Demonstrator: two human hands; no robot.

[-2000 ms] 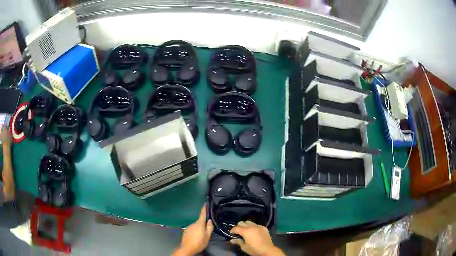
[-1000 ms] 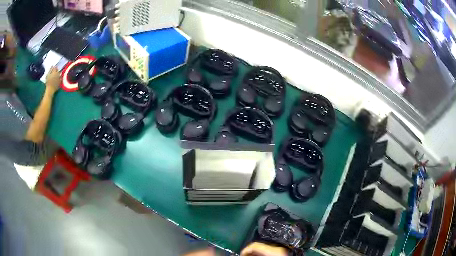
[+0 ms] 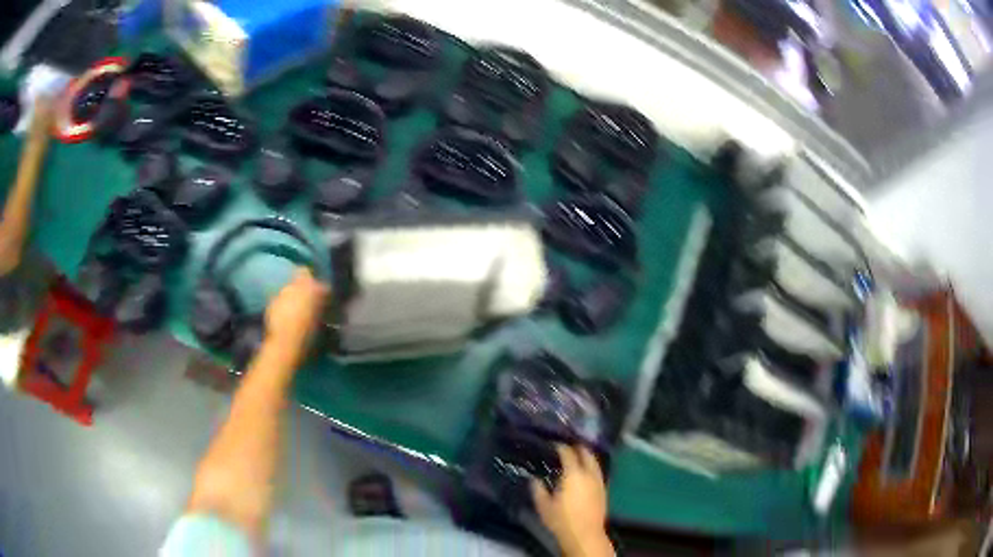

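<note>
The picture is blurred. My left hand [image 3: 292, 310] reaches to the left part of the bench and grips the right side of black over-ear headphones [image 3: 216, 310], which have no glossy insert inside the headband. My right hand [image 3: 575, 490] is at the lower right of a black moulded insert tray [image 3: 610, 405] at the bench's front edge, its fingers on it. A glossy black insert [image 3: 544, 397] lies in the tray. The right fingertips are hard to make out.
An open box with a pale inside [image 3: 425, 277] stands right of my left hand. More headphones [image 3: 468, 163] lie behind it. Open boxes stand in a row [image 3: 789, 326] on the right. A red stool [image 3: 65, 348] and another person's arm [image 3: 27, 185] are at the left.
My left hand has come up from the lower edge to the left part of the bench, with headphones now there. My right hand stays at the tray. The camera view has shifted.
</note>
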